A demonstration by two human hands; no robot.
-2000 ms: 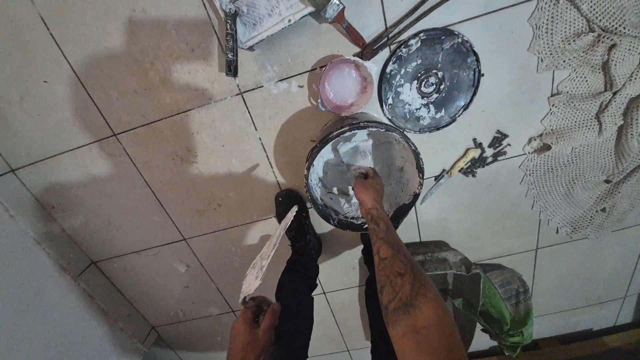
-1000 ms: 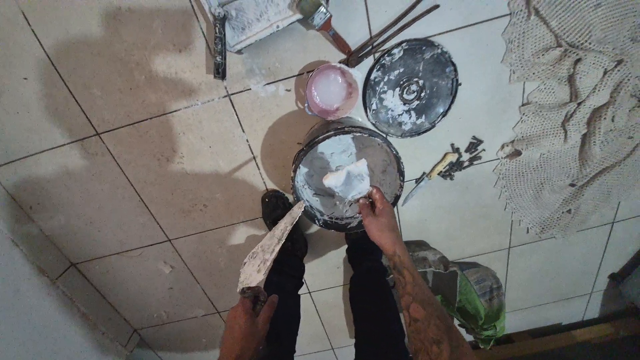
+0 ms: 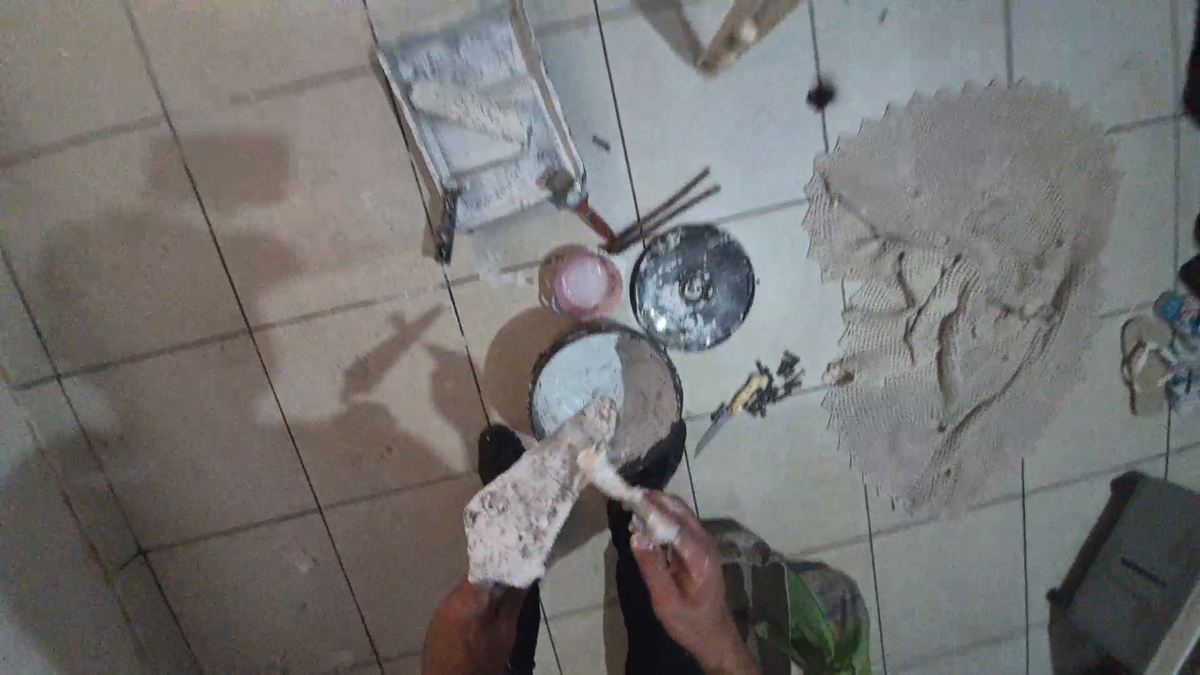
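My left hand grips the handle end of a pointed trowel, its blade coated with pale compound and its tip over the bucket. My right hand holds a small tool smeared with white compound, its far end at the trowel blade; the tool's kind is unclear. Below both lies a round black bucket between my feet, with white compound on its left side and a greyish area on the right.
Beyond the bucket are a pink bowl of whitish liquid, a smeared black lid and a paint tray with roller and brush. A knife lies right, near dark scraps and a crocheted cloth. A green bag is beside my leg.
My right hand has come up out of the bucket to the trowel, bringing white compound. The trowel has moved right, over the bucket's near edge. The view has shifted and takes in more floor.
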